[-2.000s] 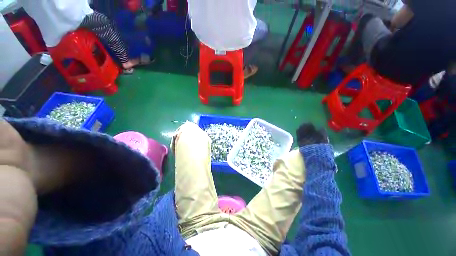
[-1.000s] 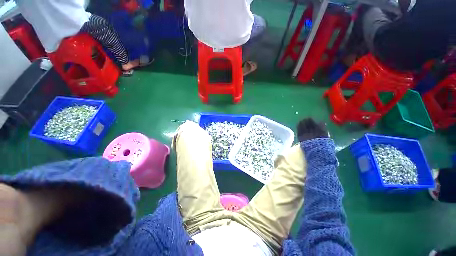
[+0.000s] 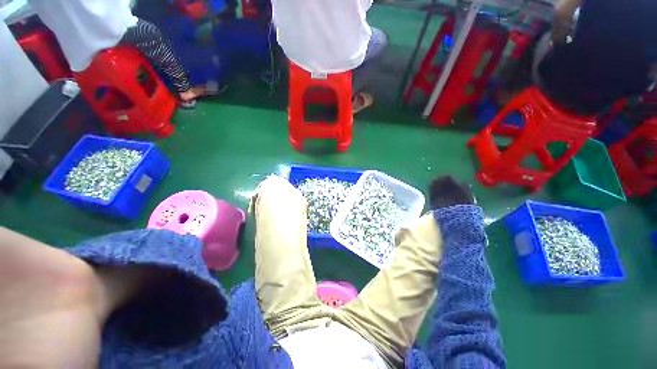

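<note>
The white tray (image 3: 412, 200) holds many small white-silver parts with green and dark flecks. It sits tilted over the right side of a blue bin (image 3: 333, 173) filled with similar parts, and against my right thigh. My left hand (image 3: 43, 306) is bare, very close to the camera and cut off by the left edge; its fingers cannot be made out. My right hand (image 3: 448, 192) is in a dark glove beside my right knee, right of the tray. It is small and dark, so its fingers and anything in them cannot be told.
Filled blue bins stand at left (image 3: 135, 193) and right (image 3: 520, 241). A pink stool (image 3: 209, 220) stands left of my legs; part of another (image 3: 336, 292) shows beneath me. Several people sit ahead on red stools (image 3: 320, 133). A green bin (image 3: 601, 176) is at right, a black crate (image 3: 47, 122) at left.
My left forearm and sleeve have shifted, uncovering the pink stool and left blue bin seen partly hidden two seconds ago. My right hand stays beside the knee. The tray has not visibly moved.
</note>
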